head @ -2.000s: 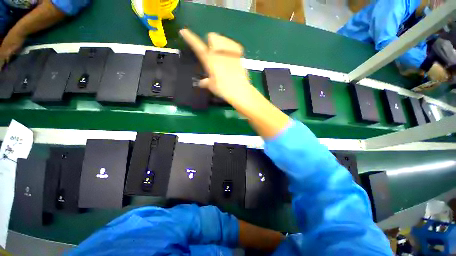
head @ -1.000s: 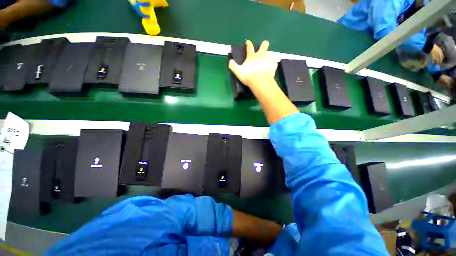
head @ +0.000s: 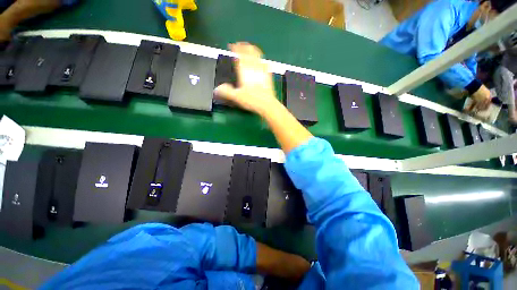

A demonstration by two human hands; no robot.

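Observation:
My right hand point(head: 249, 82), bare and blurred, is over a black box point(head: 225, 67) on the far green belt point(head: 136, 116). Its thumb and fingers are spread and hide most of the box; I cannot tell whether it grips it. A plain black box with a white logo point(head: 193, 82) lies to the left. Next to that is a black tray with a dark strip point(head: 153, 68). A plain box point(head: 300, 96) lies to the right. My left forearm crosses low at the bottom; its hand is hidden.
A near row of black boxes point(head: 105, 181) and strip trays lies on the side bench. White rails point(head: 85, 136) edge the belt. A frame post point(head: 448, 54) slants at the right. A yellow toy-like fan point(head: 176, 20) and two people's arms are beyond. A blue stool point(head: 479, 274) is lower right.
My right hand has moved left. The boxes on the far belt have shifted left, and the gap after the strip tray has closed, with a plain box now beside it.

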